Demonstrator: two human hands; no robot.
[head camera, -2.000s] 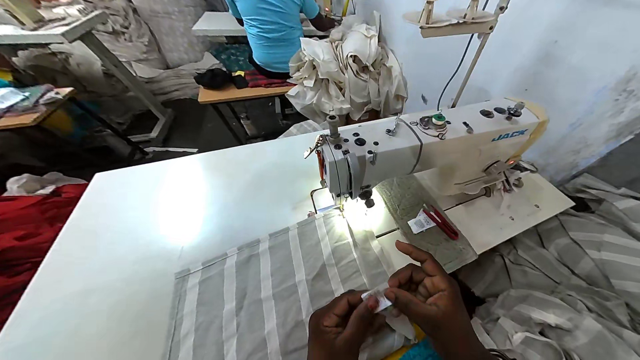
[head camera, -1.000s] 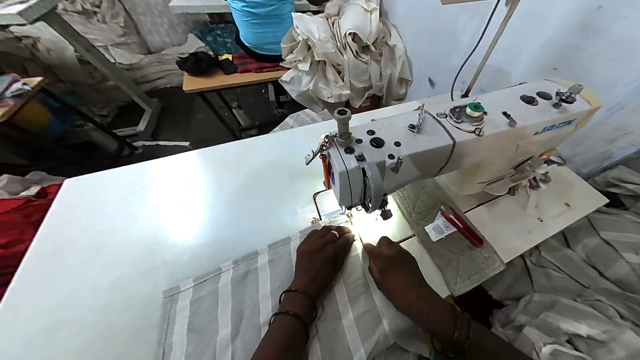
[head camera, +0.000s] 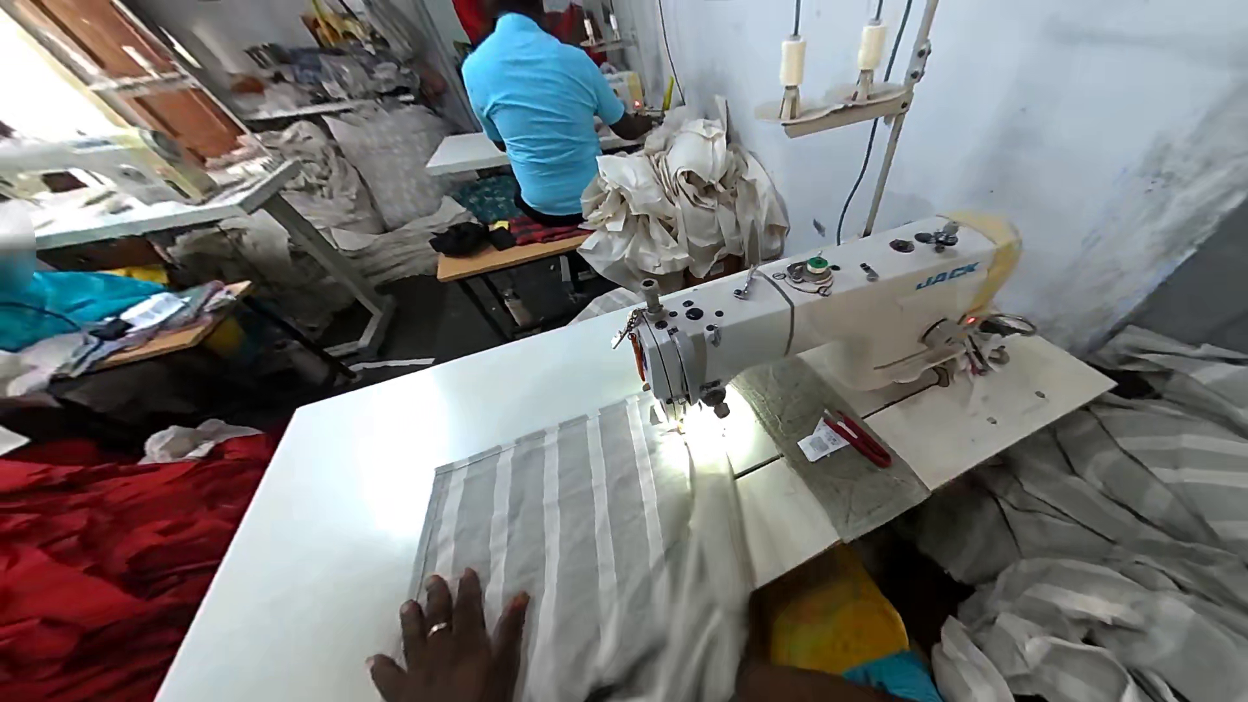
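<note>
My left hand (head camera: 456, 639), with a ring on one finger, lies flat with spread fingers on the lower left part of a grey-and-white striped cloth (head camera: 575, 487). The cloth is spread on the white sewing table (head camera: 361, 458), and its upper right part lies under the needle area of the Jack sewing machine (head camera: 829, 302), where a lamp shines. Of my right arm only a dark, blurred part shows at the bottom edge; the hand itself is hidden or out of frame. Red thread snips (head camera: 858, 439) and a white label (head camera: 822, 441) lie on a grey mat (head camera: 814, 468) beside the machine.
Striped cloth (head camera: 1121, 526) is heaped at the right. Red cloth (head camera: 117, 565) lies at the left. Beyond the table, a person in a blue shirt (head camera: 541, 107) sits near a cream cloth heap (head camera: 687, 195). A thread stand (head camera: 846, 109) rises behind the machine.
My left hand has moved from beside the needle to the cloth's lower left part. My right hand has left the needle area. The view has shifted to show more of the room.
</note>
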